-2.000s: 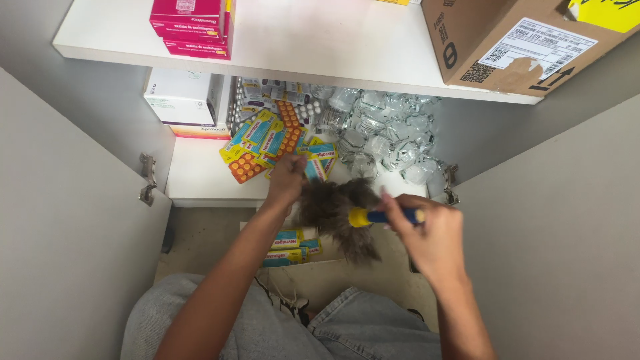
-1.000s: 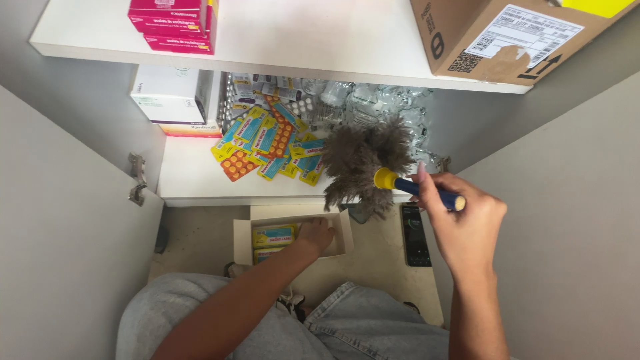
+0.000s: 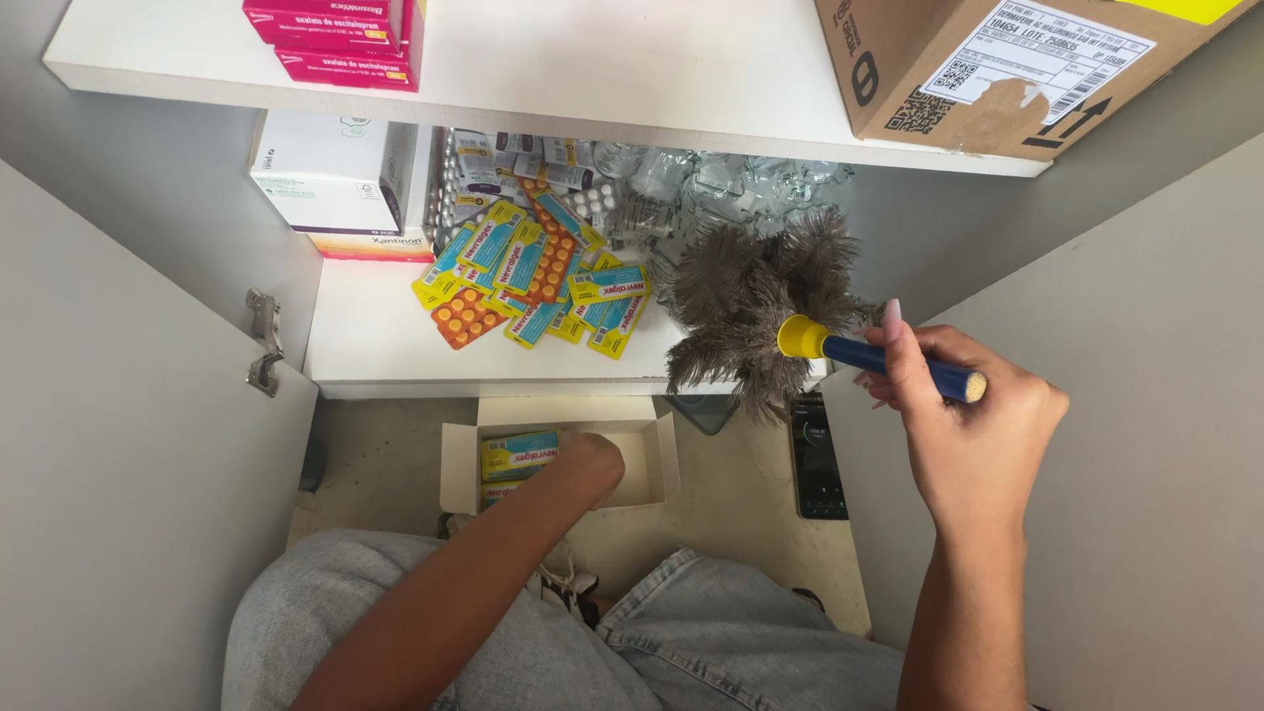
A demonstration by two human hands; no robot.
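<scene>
My right hand [image 3: 973, 415] is closed around the dark blue handle of a feather duster [image 3: 760, 306], whose grey-brown feathers overhang the right front part of the lower cabinet shelf [image 3: 365, 336]. My left hand [image 3: 592, 469] reaches into an open white carton [image 3: 642, 454] on the floor; its fingers are hidden, so I cannot tell what it holds. Yellow and blue blister packs [image 3: 518, 454] stand in the carton's left side. On the shelf lies a loose pile of similar packs [image 3: 533, 262], some showing orange tablets. Clear plastic packages [image 3: 721, 183] lie behind the duster.
A cardboard box [image 3: 987, 69] and pink medicine boxes [image 3: 341, 39] rest on the upper shelf. White boxes [image 3: 331, 173] are stacked at the lower shelf's left. Open cabinet doors flank me, the left one with a metal hinge [image 3: 264, 341]. A phone [image 3: 818, 459] lies on the floor.
My left hand has moved from the front of the shelf down into the floor carton, which my arms and the duster largely covered earlier. The duster has risen from the shelf's front edge.
</scene>
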